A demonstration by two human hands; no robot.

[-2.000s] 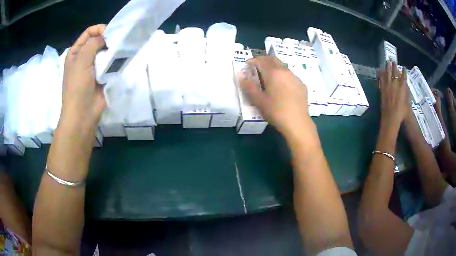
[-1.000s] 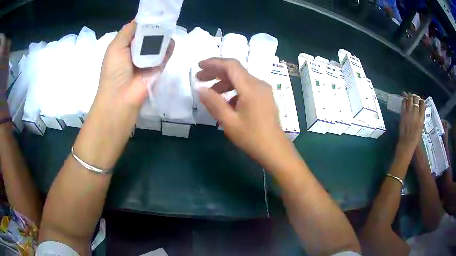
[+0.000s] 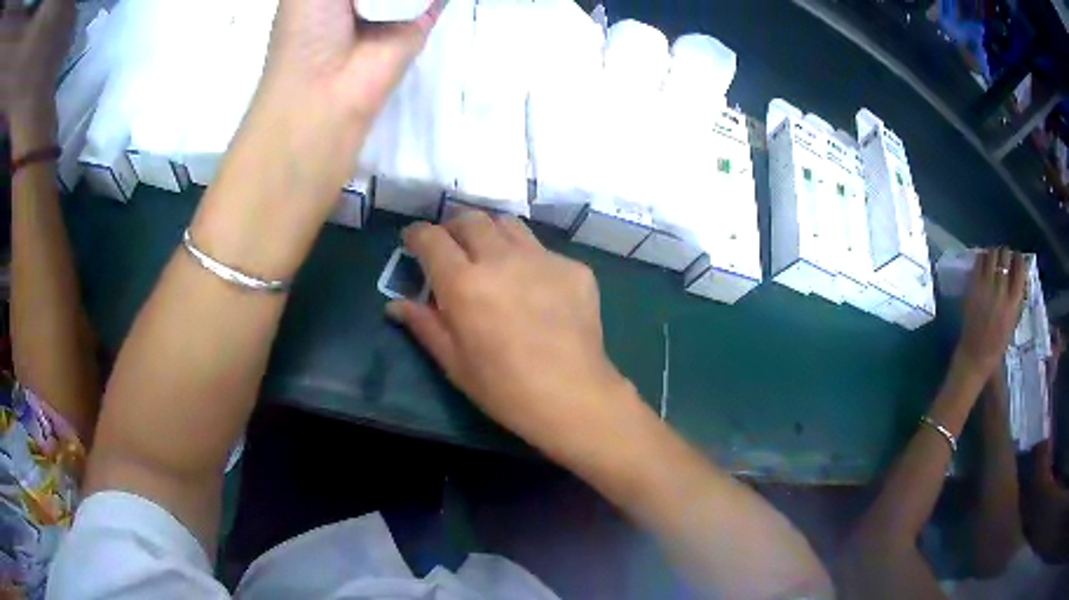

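Note:
My left hand (image 3: 346, 53) is at the top edge, closed on a white rounded item (image 3: 395, 9), probably a handheld device, mostly cut off by the frame. My right hand (image 3: 504, 299) is low over the green worktop, thumb and fingers around a second item (image 3: 402, 277) with a white frame and dark screen. Its right part is hidden under the hand. Behind it, puffy white sleeves (image 3: 492, 106) lie over cartons, whose blue-edged ends (image 3: 613, 230) face me. One carton (image 3: 734, 199) at the row's right end shows its print.
Printed cartons (image 3: 809, 223) stand right of the row, one lying higher on top (image 3: 893, 193). A neighbour's hand (image 3: 994, 307) rests by more cartons (image 3: 1028, 363) at far right. Another person's arm (image 3: 47, 258) reaches in at left. The worktop's front edge (image 3: 387, 418) curves below my hands.
My left hand has moved up to the top edge with its white item. My right hand has moved down from the sleeves to the worktop, around a screened item. The view has shifted, with cartons further right.

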